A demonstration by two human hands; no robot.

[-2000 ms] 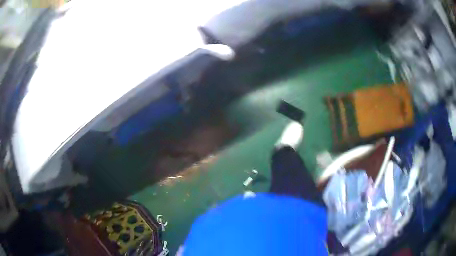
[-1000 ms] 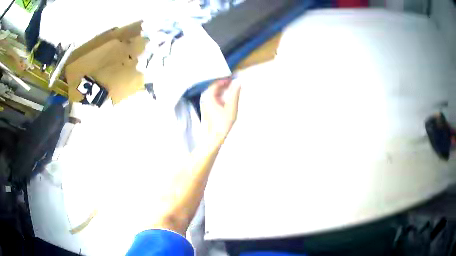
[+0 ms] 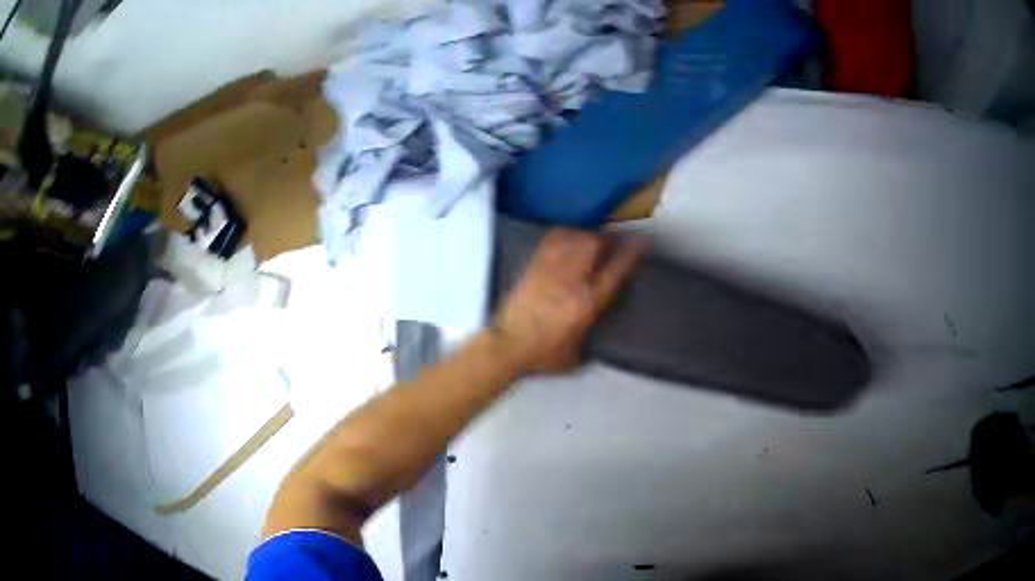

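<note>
My left hand (image 3: 558,297) is in the middle of the view, its arm in a blue sleeve coming from the lower left. Its fingers grip the sleeve board (image 3: 726,329), a long dark grey padded board with a rounded end, lying over the white table and pointing right. The board is slightly blurred. A heap of pale blue shirt pieces (image 3: 488,80) lies beyond the hand. A white sheet (image 3: 443,255) lies just left of the board. My right hand is not in view.
The white padded table (image 3: 681,488) bears a grey strip (image 3: 421,499) and a wooden ruler (image 3: 227,460). White paper pieces (image 3: 193,335) lie left. A blue panel (image 3: 670,114) and brown cardboard (image 3: 244,148) are behind. A dark iron (image 3: 1001,460) stands at the right edge.
My left hand has moved slightly right and now holds the dark sleeve board, which lies over the white table where the surface was bare. The view shows the heap and blue panel more fully.
</note>
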